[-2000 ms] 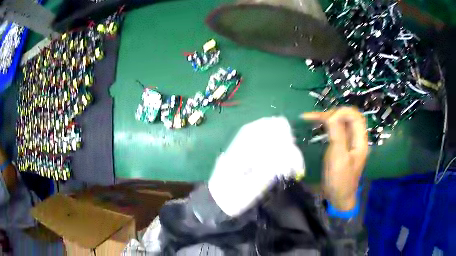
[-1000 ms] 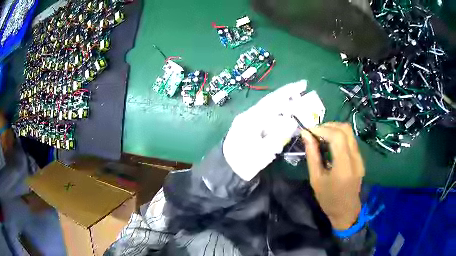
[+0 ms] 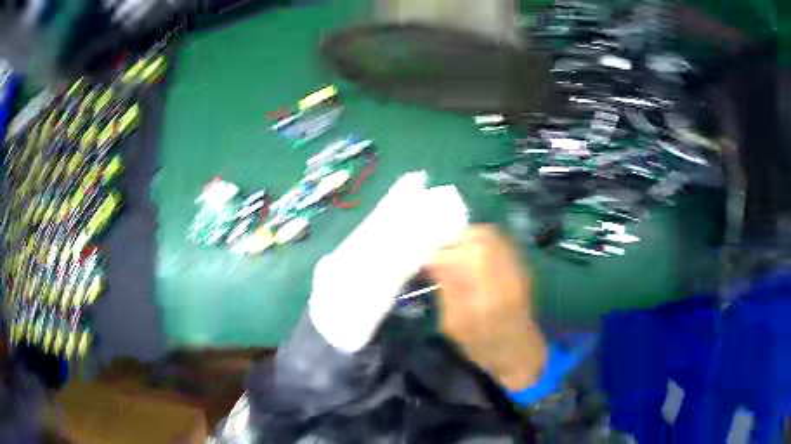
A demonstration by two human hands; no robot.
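The frame is blurred. My left hand, in a white glove, is raised over the bench's front edge; its fingers are bent and what they hold cannot be made out. My bare right hand, with a blue wristband, is against the glove's fingers. A thin pale line shows between the two hands. Whether the right hand holds a tool is hidden by blur. A loose group of circuit boards lies beyond the hands, with one separate board behind it.
The green mat bears a tangled pile of lead wires at the right. Rows of yellow-dotted boards lie at the left. A fume hood hangs above. A cardboard box is below left, blue bins at lower right.
The camera view has shifted and blurred. Over two seconds, my right hand has come from apart to touching my gloved left hand. The dark thin tool seen one second ago is no longer distinct.
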